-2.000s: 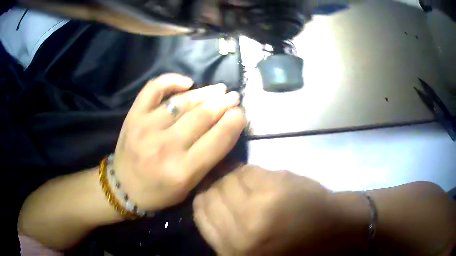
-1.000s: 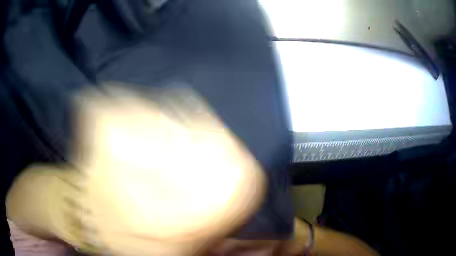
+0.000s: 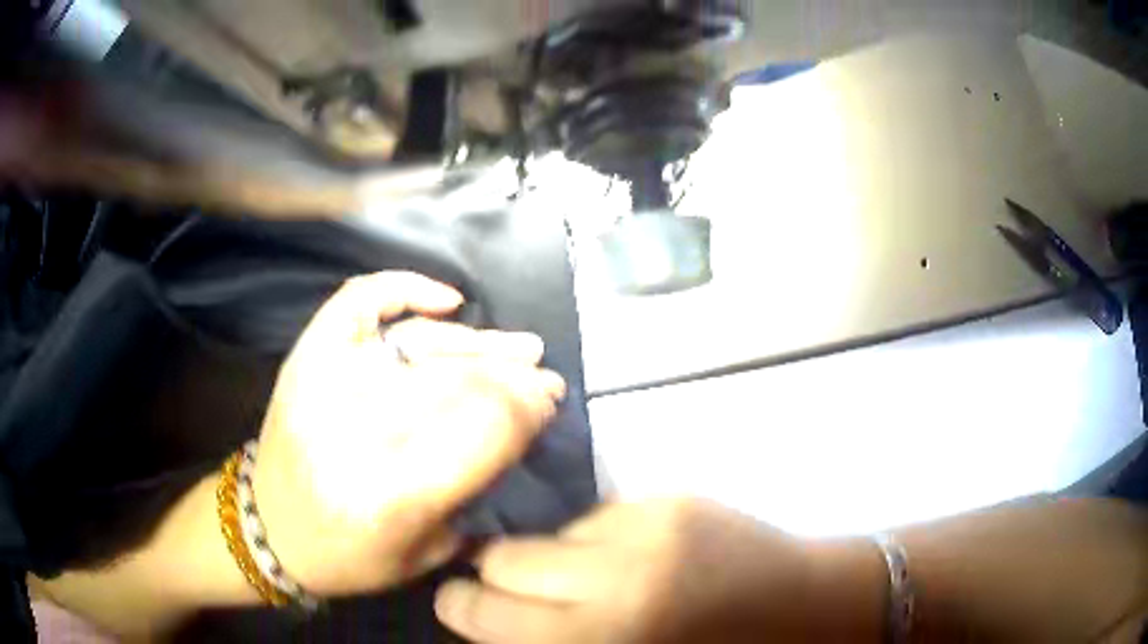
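Note:
Black cloth [image 3: 233,296] lies on the machine bed and runs down between my hands, its right edge roughly straight below the needle area. My left hand [image 3: 409,434] lies on the cloth, fingers together and pointing right toward the edge; whether it pinches the cloth is unclear. My right hand [image 3: 630,572] is lower, at the bottom centre, with its fingers pinching the cloth near its right edge. The presser foot area [image 3: 516,176] is washed out by glare above my left hand.
The dark machine head [image 3: 642,101] is above, with a grey knob [image 3: 655,254] under it. Black thread snips [image 3: 1064,264] lie at the right across the seam between the beige machine bed [image 3: 932,189] and the white tabletop [image 3: 806,440]. A blurred pale bar crosses the upper left.
A second ago the view was lower, showing a ruler strip and my blurred left hand. Now the machine head is back in view, and both hands are at the cloth's right edge below it.

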